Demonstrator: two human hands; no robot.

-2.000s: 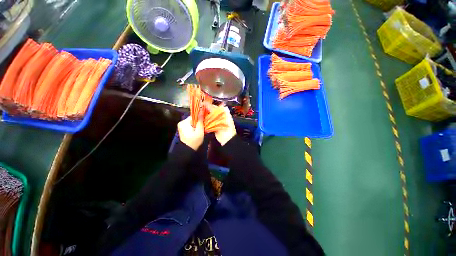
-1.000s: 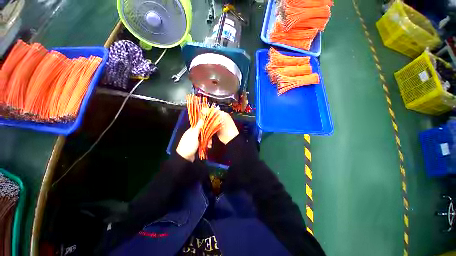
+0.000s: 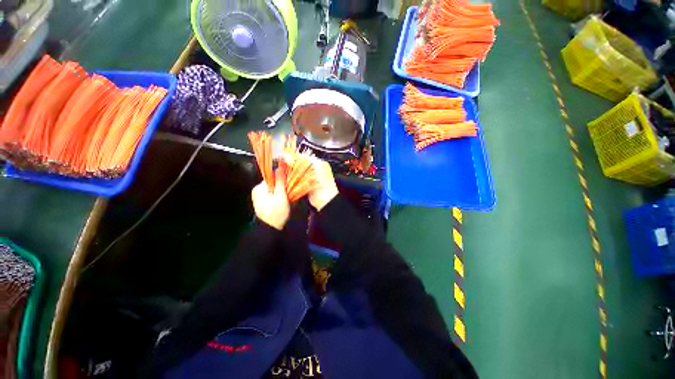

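My left hand [image 3: 271, 205] is closed around a bunch of orange lead wires [image 3: 262, 154], their upper ends fanned upward. My right hand [image 3: 323, 183] holds another part of the orange wires [image 3: 298, 172], fanned out and leaning to the left hand. Both hands are close together, below and left of the round metal disc [image 3: 326, 126]. The wires do not appear to touch the disc. The disc sits on a teal machine housing [image 3: 374, 101] with a silver motor [image 3: 343, 58] behind it. The fingertips are overexposed and partly hidden by wires.
A blue tray [image 3: 127, 181] of orange wire rows is at left. At right are a blue tray [image 3: 442, 181] with several bundles and another heaped tray [image 3: 400, 61] beyond. A green fan [image 3: 291, 44], patterned cloth [image 3: 194, 96], wrench [image 3: 276, 116] and cable [image 3: 174, 185] lie left of the machine.
Both hands have moved slightly up and left in view. The wires, gathered together a second ago, now show as two spread parts. The view has also shifted a little.
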